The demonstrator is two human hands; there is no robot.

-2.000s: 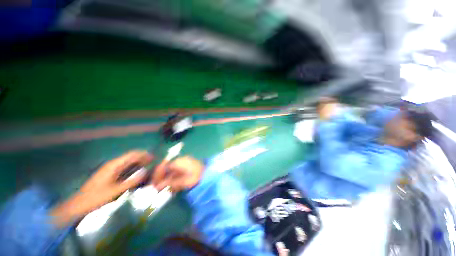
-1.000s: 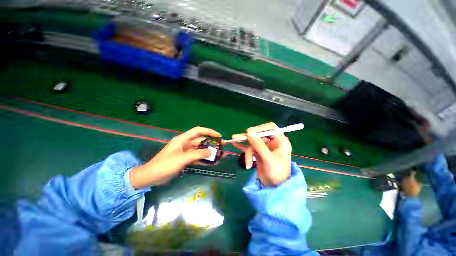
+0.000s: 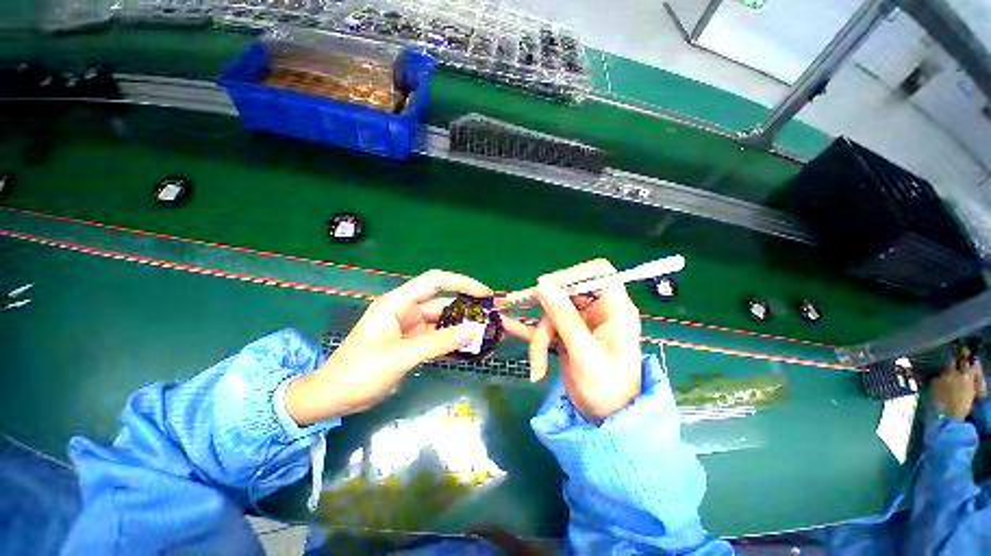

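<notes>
My left hand [image 3: 375,353] holds a round black electronic module [image 3: 472,326] with a pale square on its face, above the worktop. My right hand [image 3: 592,337] holds a slim white pen-shaped tool [image 3: 641,270]. The tool's tip points left and meets or nearly meets the module's upper right edge; contact cannot be told. Below the hands lies a glossy clear sheet [image 3: 418,451] with amber patches and strong glare. A perforated black mat [image 3: 478,364] lies behind and under the hands, partly hidden by them.
A green conveyor with spaced modules [image 3: 346,227] runs beyond red lines. Past it are a blue bin [image 3: 326,109], a slotted black rack [image 3: 522,143], clear trays [image 3: 467,43] and stacked black trays [image 3: 886,223]. A strip with yellow-green patches [image 3: 728,391] lies right. Another person's hand [image 3: 956,389] is far right.
The blurred view has steadied and shifted from two seconds ago. Since one second ago, both hands keep their holds with the tool at the module, and the belt modules appear shifted right.
</notes>
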